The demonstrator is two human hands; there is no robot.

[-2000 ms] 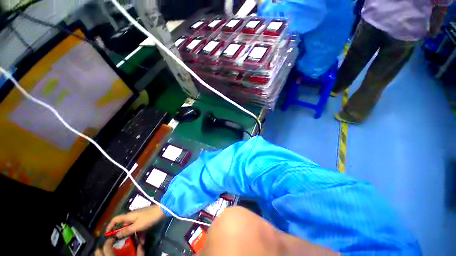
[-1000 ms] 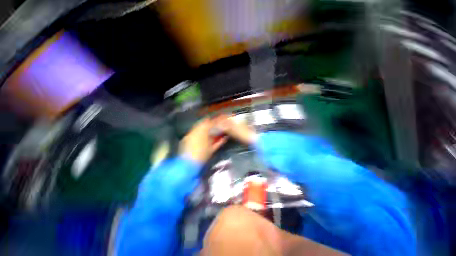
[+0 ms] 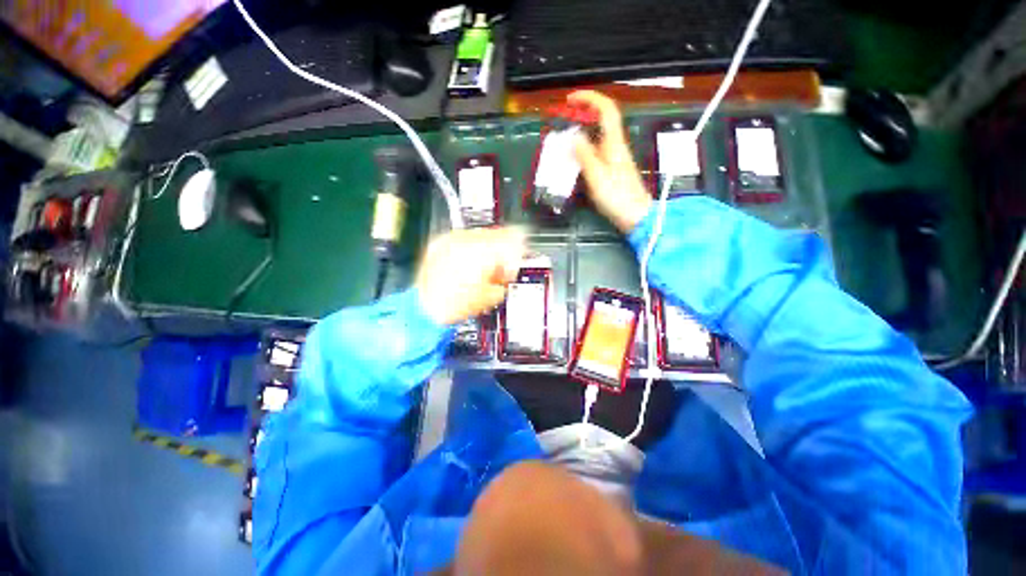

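Note:
My right hand (image 3: 613,163) holds a red-edged device (image 3: 557,169) with a white face, tilted over the back row of the clear tray (image 3: 574,231). My left hand (image 3: 467,270) is blurred above the tray's left part; whether its fingers hold anything is unclear. A device with a lit orange screen (image 3: 608,338) lies tilted at the front row, with a white cable plug (image 3: 591,396) at its near end. White-faced devices lie in other pockets, such as one at front left (image 3: 525,318) and one at back right (image 3: 756,155).
White cords (image 3: 388,118) hang across the view. Behind the tray are an orange-brown strip (image 3: 720,89), keyboards (image 3: 664,34) and a green-topped box (image 3: 475,56). A barcode scanner (image 3: 388,214) and white mouse (image 3: 197,200) are left; a black mouse (image 3: 880,124) is right.
The view has turned to face the bench squarely. My hands, together over the tray's back left before, are now apart. My right hand has a device; the orange screen now shows clearly.

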